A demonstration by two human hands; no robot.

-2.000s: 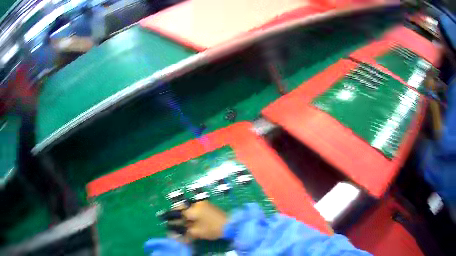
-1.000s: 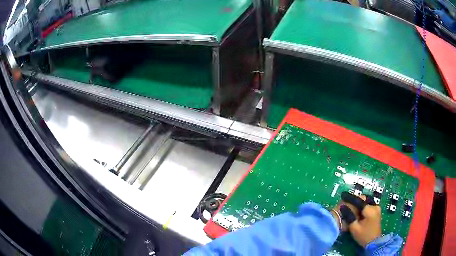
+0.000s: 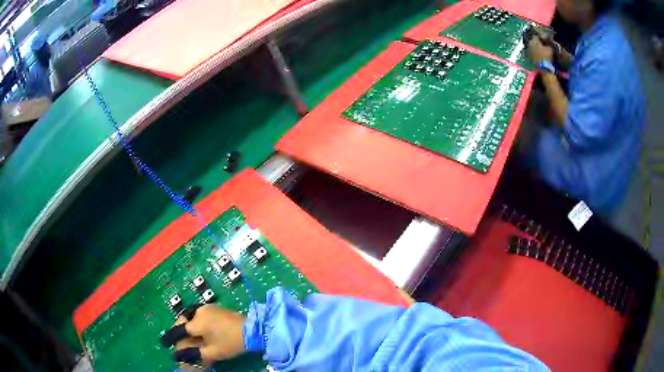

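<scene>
A green circuit board (image 3: 138,309) lies on a red mat (image 3: 291,251) at the lower left. Several power components (image 3: 223,262), black with pale square faces, stand on it in two rows. My right hand (image 3: 211,336), with black finger covers, is over the board at the near end of these rows. Its fingers are bent down and close together. Whether it holds a component is hidden by the fingers. My left hand cannot be made out at the bottom edge.
Component tray (image 3: 553,309) with rows of loose components at right. Another board (image 3: 437,102) on a red mat lies beyond. A person (image 3: 593,109) works at upper right. A blue cord (image 3: 138,163) hangs across the left. Spare components (image 3: 231,161) lie on the green shelf.
The view has swung from the left of the line back to the right, bringing the tray and other person into view. My left sleeve, seen one second ago, no longer shows.
</scene>
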